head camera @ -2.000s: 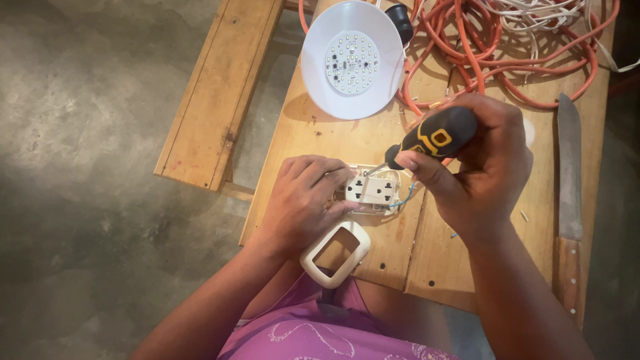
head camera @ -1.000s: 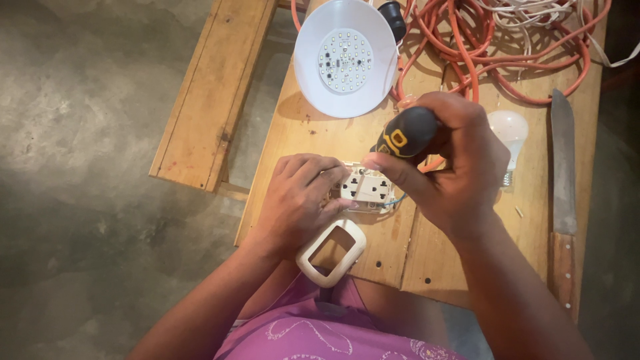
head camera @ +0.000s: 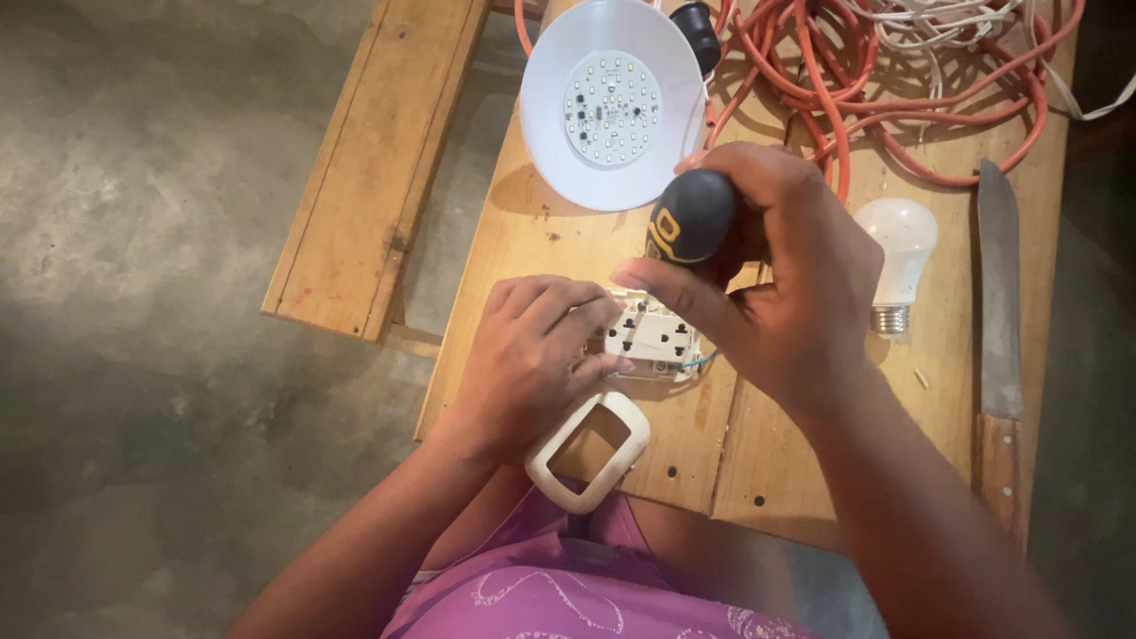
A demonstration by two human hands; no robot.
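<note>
My left hand [head camera: 550,346] pinches the left end of a white double electrical socket [head camera: 652,337], holding it down on the wooden table. A blue wire shows at the socket's right end. In my right hand [head camera: 781,266] is a screwdriver [head camera: 692,217] with a black and yellow handle, held steeply above the socket's upper side. My fingers and the handle hide its shaft and tip. The white cover frame [head camera: 590,453] of the socket lies just below, at the table's near edge, with its opening bare.
A round white LED lamp [head camera: 612,106] lies beyond my hands, beside a black lamp holder [head camera: 697,37]. Orange cable [head camera: 839,106] and white wire [head camera: 941,22] are heaped at the back right. On the right are an LED bulb [head camera: 901,257] and a large knife [head camera: 998,293]. A bench [head camera: 382,160] stands left.
The screwdriver has gone from a slanted pose to a steeper one, and my right hand has turned with it. The bulb, mostly hidden behind that hand at first, now shows. My left hand stays on the socket.
</note>
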